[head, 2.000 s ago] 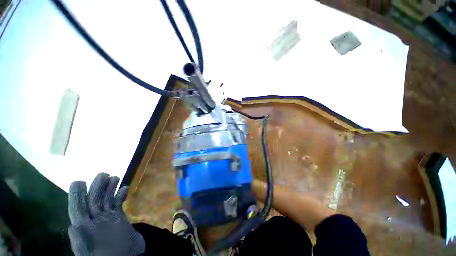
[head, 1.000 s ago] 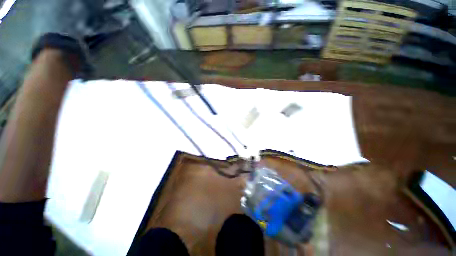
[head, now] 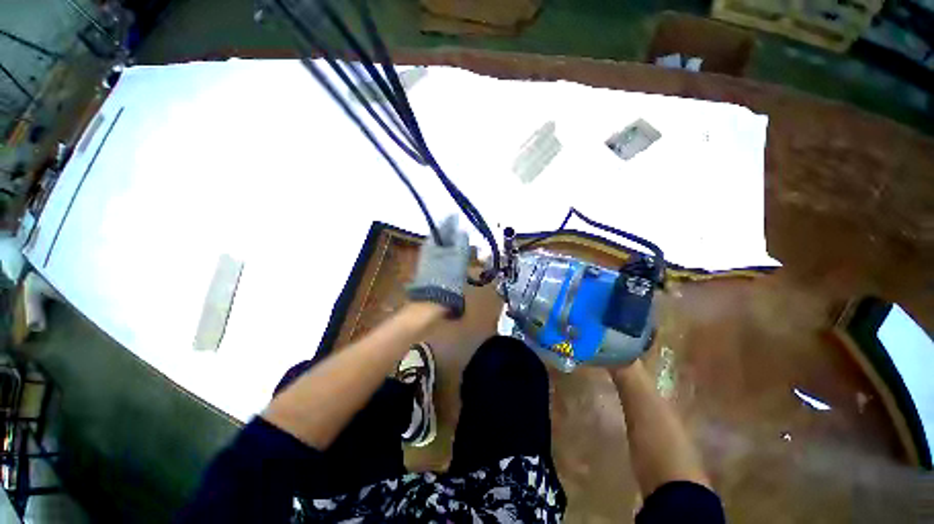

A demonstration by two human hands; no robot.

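Note:
The blue and grey cutting machine (head: 586,309) stands at the cut edge of the fabric lay, its motor housing pointing right. White marker paper (head: 297,154) covers the lay, whose dark and tan edge shows. My left hand (head: 442,268), in a grey glove, is just left of the machine, at the black power cables (head: 410,128); whether it grips one is unclear. My right forearm reaches up to the underside of the housing; the hand is hidden behind it.
Flat weights (head: 218,303) lie on the paper, two near the far edge. A separate cut bundle (head: 911,353) is at the right on the brown table (head: 819,225). A white scrap (head: 811,399) lies near it. A carton (head: 702,46) stands beyond the table. My shoe and knee are below.
The machine has turned, its housing now pointing right instead of towards me. My left hand has come from the lower left to the cables. My right forearm now reaches the machine from below.

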